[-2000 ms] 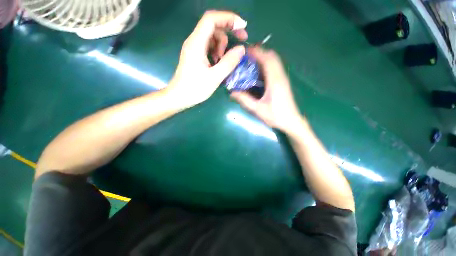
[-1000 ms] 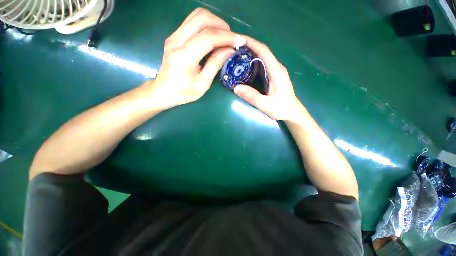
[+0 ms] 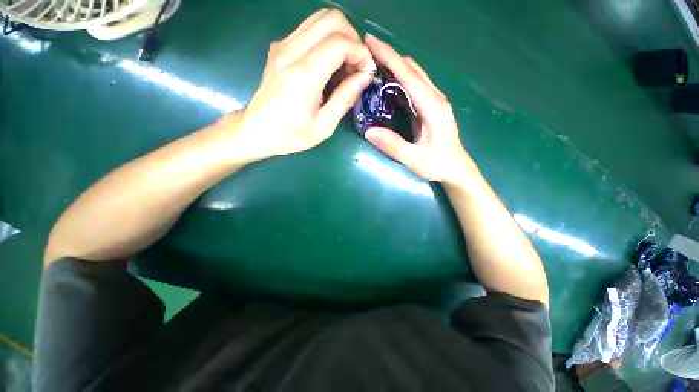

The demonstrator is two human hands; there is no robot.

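A round dark blue unit [image 3: 370,106] is held above the glossy green bench. Its face shows metallic spots, and a thin pale cord [image 3: 402,90] curves out on its right side. My right hand [image 3: 425,126] grips it from the right, thumb at its lower edge and fingers behind the top. My left hand [image 3: 310,88] is at its upper left, with thumb and fingertips pinched together at its top edge. A small white piece shows at the left fingertips. What the left fingertips pinch is too small to tell.
A white fan [image 3: 84,14] stands at the upper left, with a black cable plug [image 3: 147,47] below it. Black cylinders [image 3: 661,67] lie at the upper right. Clear bags [image 3: 622,314] and dark blue units [image 3: 673,272] are at the lower right. Part of a person shows at the right edge.
The blurred blue unit came to show its flat face and cord, then turned more edge-on. My left fingers have closed in at its top edge. The black cylinders have shifted right in view.
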